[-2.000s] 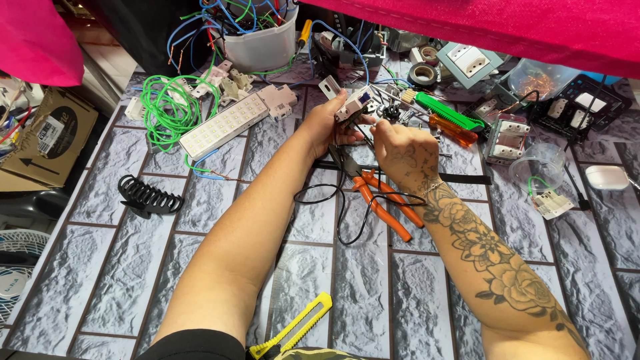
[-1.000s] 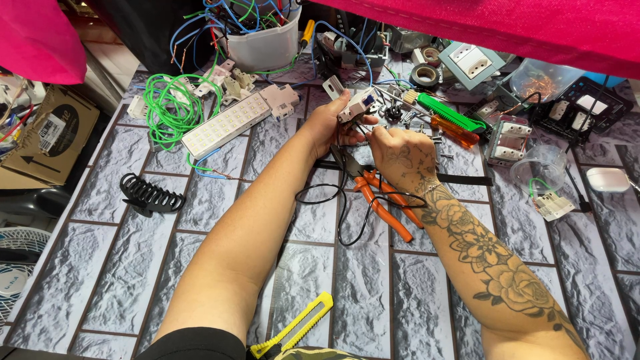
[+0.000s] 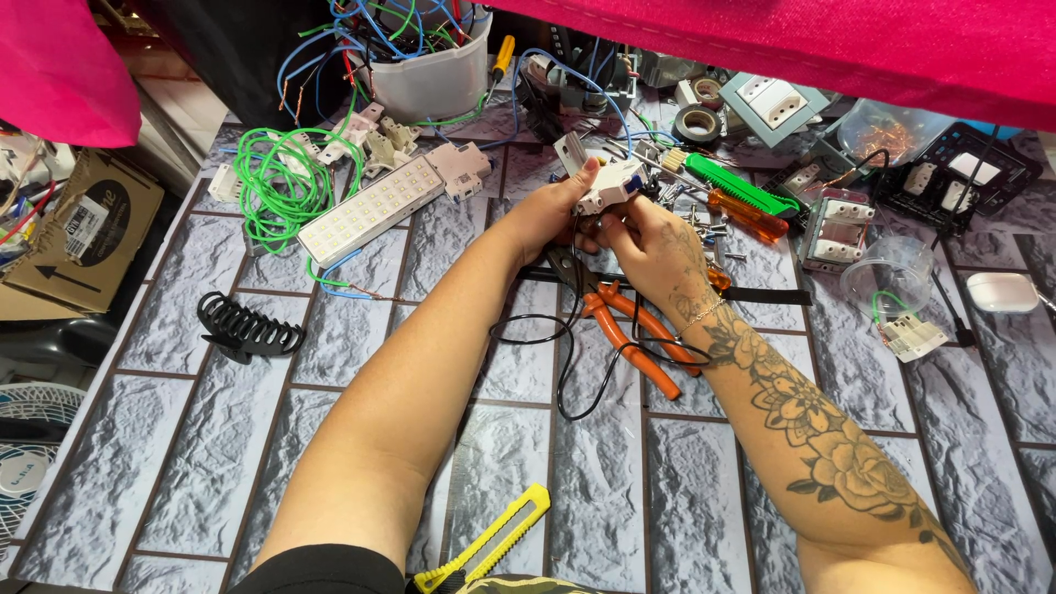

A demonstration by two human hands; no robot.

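Note:
My left hand grips a white electrical module, a circuit breaker or similar part, with its thumb on top. My right hand is at the module's lower right side, fingers bent close together; whether they pinch a wire is hidden. A thin black cable runs down from the module and loops on the table. Below the hands lie pliers with orange handles, the cable crossing them. Screws and a green utility knife lie just right of the hands.
A coil of green wire, an LED light panel and a black hair claw lie left. A tub of wires stands behind. Right are an orange screwdriver, sockets and a clear cup. A yellow utility knife lies near me.
My right hand has shifted slightly around the module's lower side. My left hand still holds the module in about the same place.

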